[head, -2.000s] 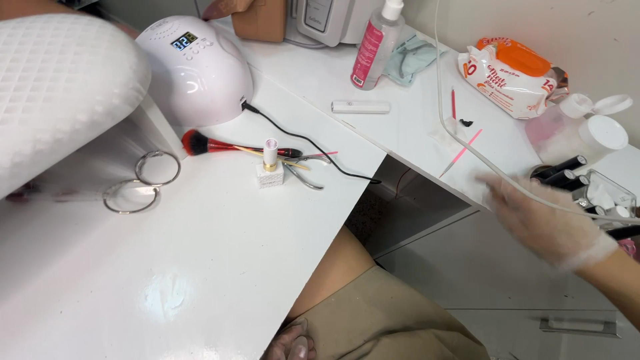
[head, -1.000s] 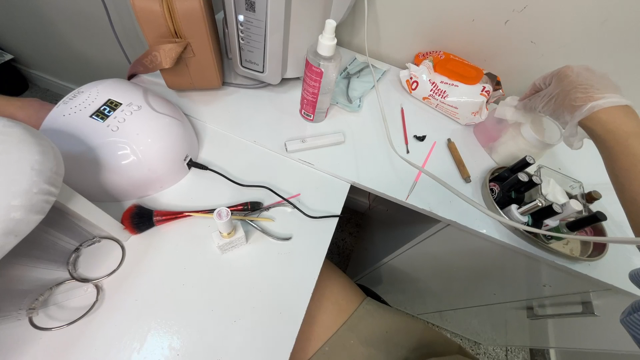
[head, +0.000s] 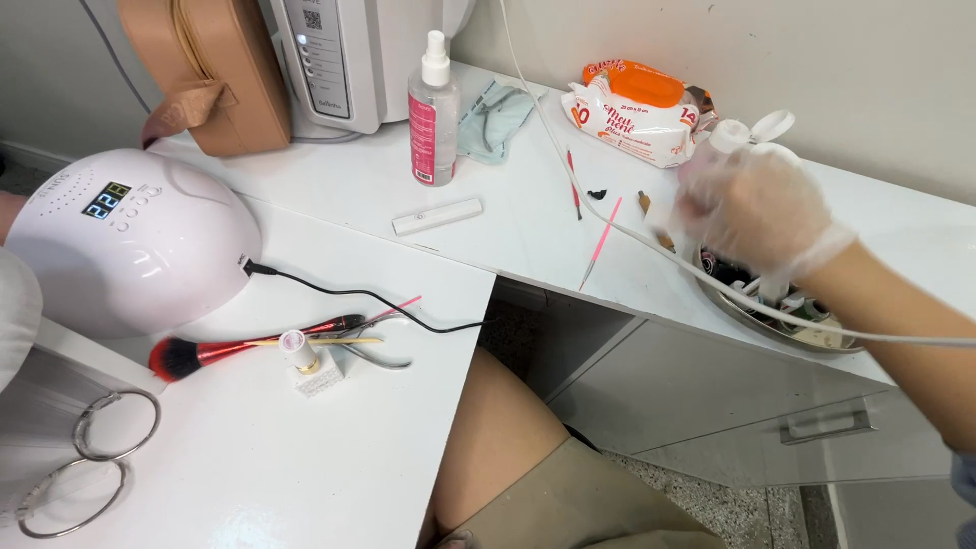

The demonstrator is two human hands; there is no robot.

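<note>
My right hand [head: 751, 210], in a clear glove and blurred, is over the edge of a round metal tray [head: 736, 309] of small bottles, in front of a pink bottle [head: 698, 164] with a white open flip cap. A pale patch shows by its fingertips; whether it holds anything is unclear. Of my left hand, at most a sliver [head: 457, 541] shows at the bottom edge, beside my thigh. Left of the tray lie a brown stick [head: 645, 202], a pink thin brush [head: 602, 240] and a red tool [head: 573, 183].
A white nail lamp [head: 137, 259] with a lit display stands left, part of another person's arm beside it. Near it are a red-handled brush [head: 229, 349], metal nippers [head: 381, 358] and a nail polish bottle [head: 316, 374]. Behind are a spray bottle [head: 432, 130] and wipes [head: 633, 122]. A white cable crosses the counter.
My right hand has moved from the back bottles toward me, over the tray's edge. Earlier it was near the tray's left side. The view has shifted.
</note>
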